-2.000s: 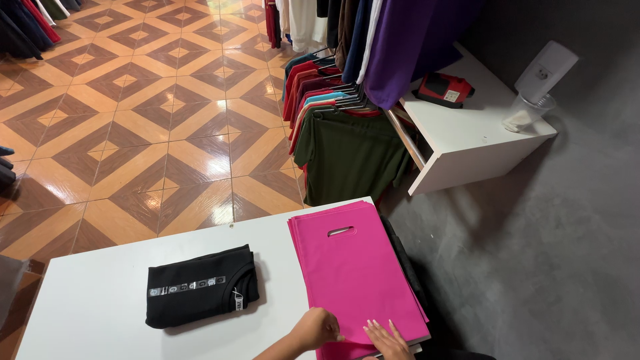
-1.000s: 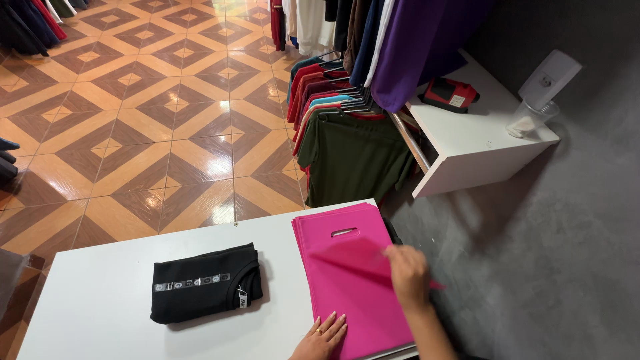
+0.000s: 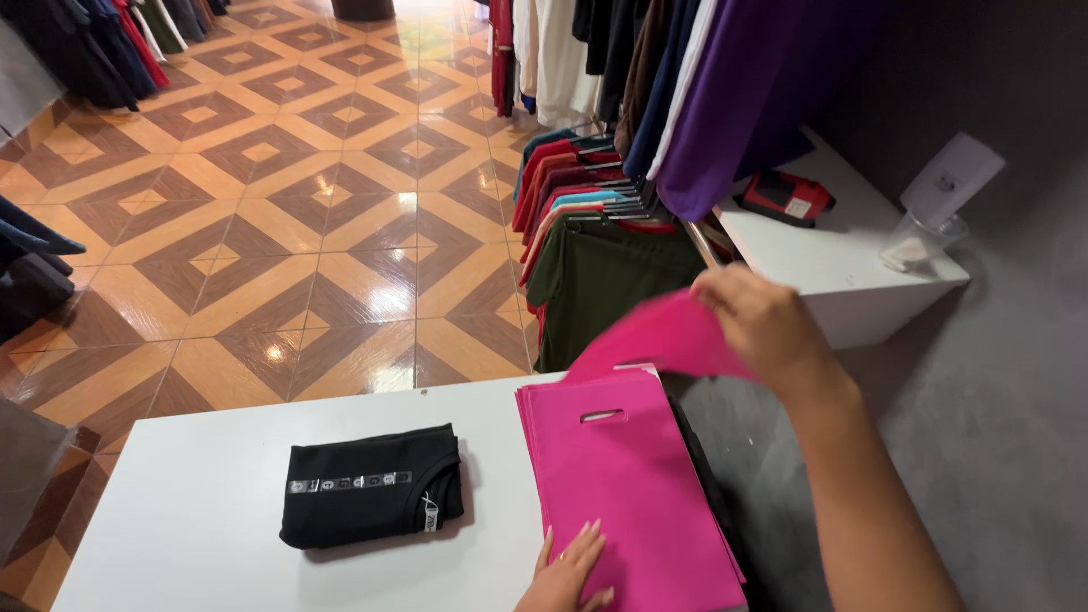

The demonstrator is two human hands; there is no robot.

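A stack of pink plastic bags with die-cut handles [image 3: 625, 484] lies at the right end of the white table. My left hand [image 3: 571, 568] rests flat on the stack's lower left part, fingers spread, a ring on one finger. Raised above the stack's far right side, my right hand [image 3: 752, 319] pinches one pink bag [image 3: 659, 340], which hangs out to the left, blurred, beyond the far edge of the stack. To the left of the stack, a folded black T-shirt [image 3: 365, 510] with a clear size strip and a small tag lies on the table.
Beyond the white table [image 3: 187, 510] stands a rack of hanging shirts, a dark green shirt [image 3: 603, 280] nearest. A white shelf [image 3: 833, 255] at the right holds a red and black device [image 3: 786, 197] and a clear plastic cup [image 3: 922, 246]. A dark wall rises at the right.
My right hand has lifted a pink bag from the stack and moved it up and away over the far edge. My left hand has stayed on the stack since a second ago.
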